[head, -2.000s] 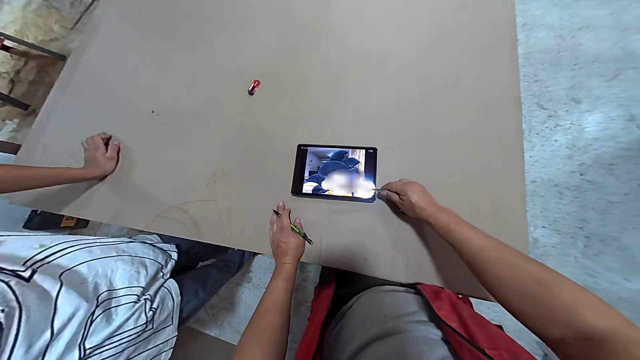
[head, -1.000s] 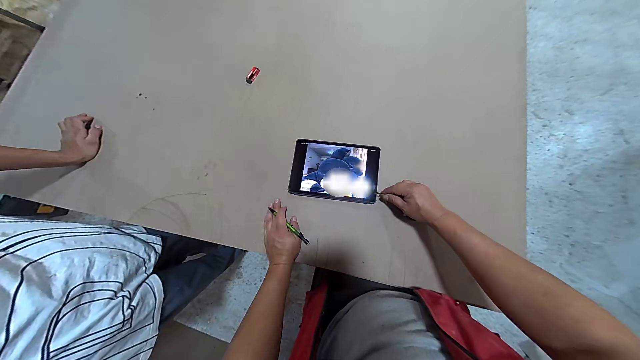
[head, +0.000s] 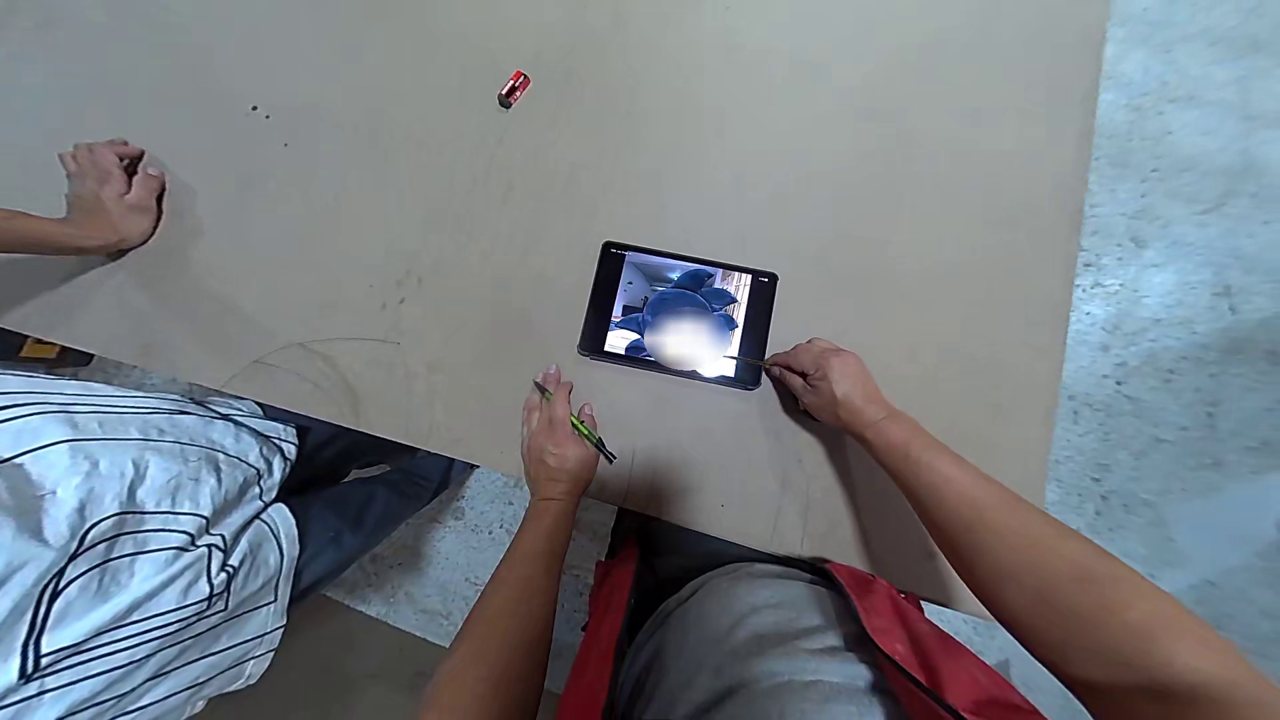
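Observation:
A tablet (head: 680, 315) with a dark frame lies on the table (head: 850, 180), its lit screen showing a picture of a blue figure, partly blurred. My right hand (head: 830, 383) is at the tablet's lower right corner and pinches a thin stick-like tool (head: 745, 361) whose end reaches over the screen. To the lower left of the tablet, my left hand (head: 558, 445) rests near the table edge, a green and black pen (head: 583, 428) held across its fingers. The pen does not touch the tablet.
A small red cylindrical object (head: 514, 89) with a dark end lies farther back. At the left, another person's hand (head: 115, 195) rests on the table; that person wears a white striped garment (head: 150, 530). Dark specks and curved pencil-like marks show on the tabletop.
The other person's hand, spread flatter two seconds ago, has its fingers more bent now. My hands keep nearly the same places beside the tablet.

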